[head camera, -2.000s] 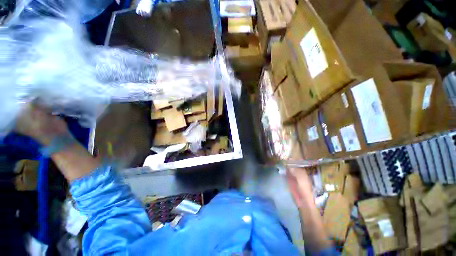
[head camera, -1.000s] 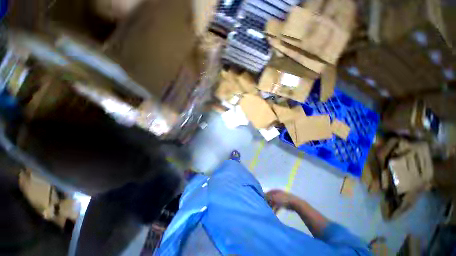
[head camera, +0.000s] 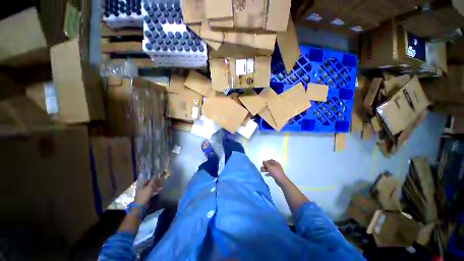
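Observation:
My left hand (head camera: 146, 192) is low on the left, beside the film-wrapped carton stack (head camera: 151, 125); its fingers are blurred, and I cannot tell if it touches the film. My right hand (head camera: 273, 167) hangs over the grey floor, fingers loosely curled, with nothing visible in it. In front of my feet, flat cardboard pieces (head camera: 225, 113) and a brown carton with a white label (head camera: 254, 72) lie against and partly over the blue plastic pallet (head camera: 333, 109). White scraps (head camera: 204, 127) lie by my shoes.
Trays of dark round parts (head camera: 173, 38) stand at the top left. Large open cartons (head camera: 76, 84) fill the left side. Crumpled flattened cartons (head camera: 404, 109) lie right of the pallet, with more cardboard (head camera: 394, 228) at the lower right. Stacked cartons (head camera: 351, 15) stand at the top right.
The view has swung right and down from the metal bin to the floor and pallet. The clear film my left hand held at first is no longer seen in it. My right hand remains low.

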